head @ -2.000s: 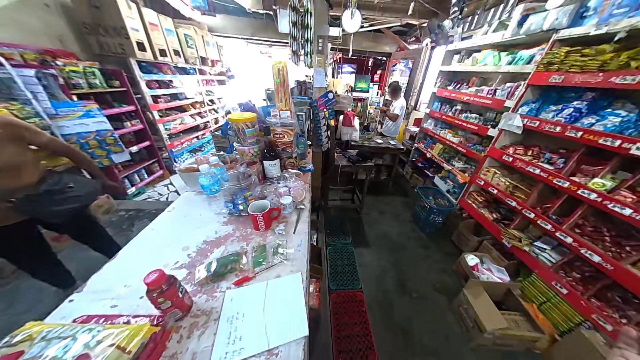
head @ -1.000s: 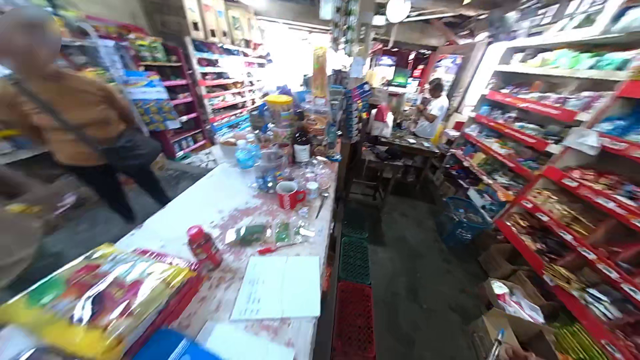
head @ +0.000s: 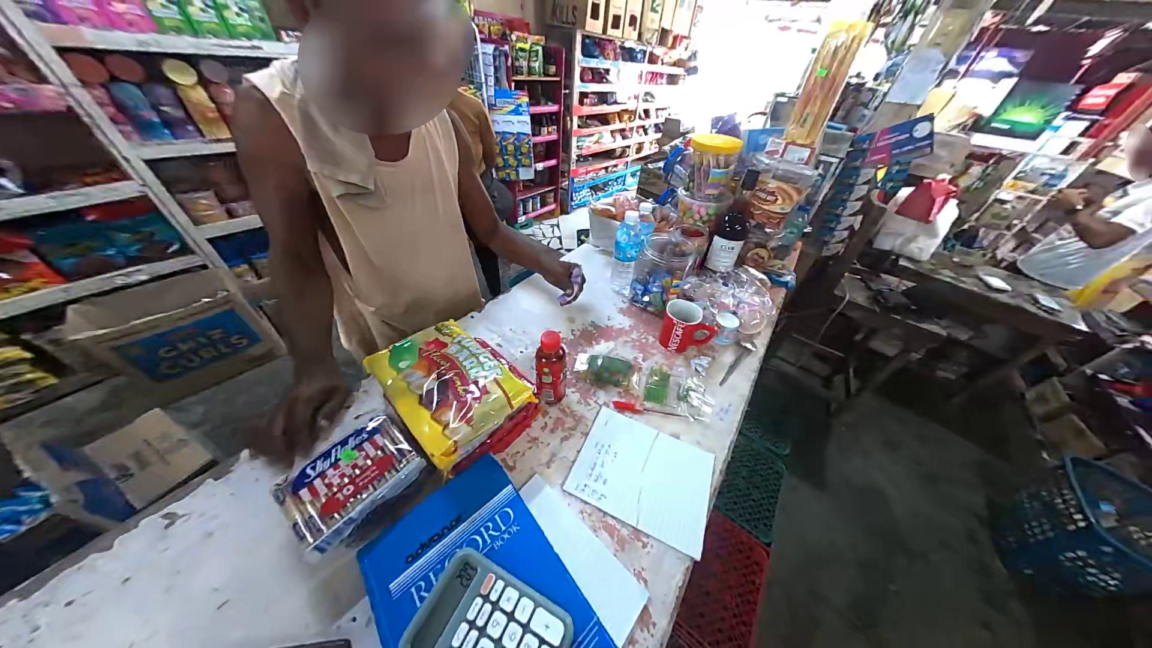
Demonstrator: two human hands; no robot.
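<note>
Neither my left hand nor my right hand shows in the head view. On the worn white counter before me, a calculator [head: 490, 607] rests on a blue record book [head: 432, 540]. A pack of SkyFlakes crackers [head: 351, 481] lies left of the book, with a yellow snack packet [head: 450, 387] behind it. A small red bottle [head: 551, 367] stands beside that packet. To the right lie a handwritten sheet [head: 639, 477], a red pen [head: 630, 408] and small clear plastic packets [head: 661, 387]. A red Nescafe mug [head: 684, 326] stands farther back.
Across the counter [head: 216, 549] a person [head: 396, 216] in a sleeveless top leans, one hand near the crackers. Jars [head: 661, 270] and bottles crowd the counter's far end. Plastic crates [head: 720, 576] line its right side; a blue basket [head: 1080, 522] stands on the floor.
The view has swung left and down, bringing the calculator and cracker pack into sight. The person in the sleeveless top now stands at the counter.
</note>
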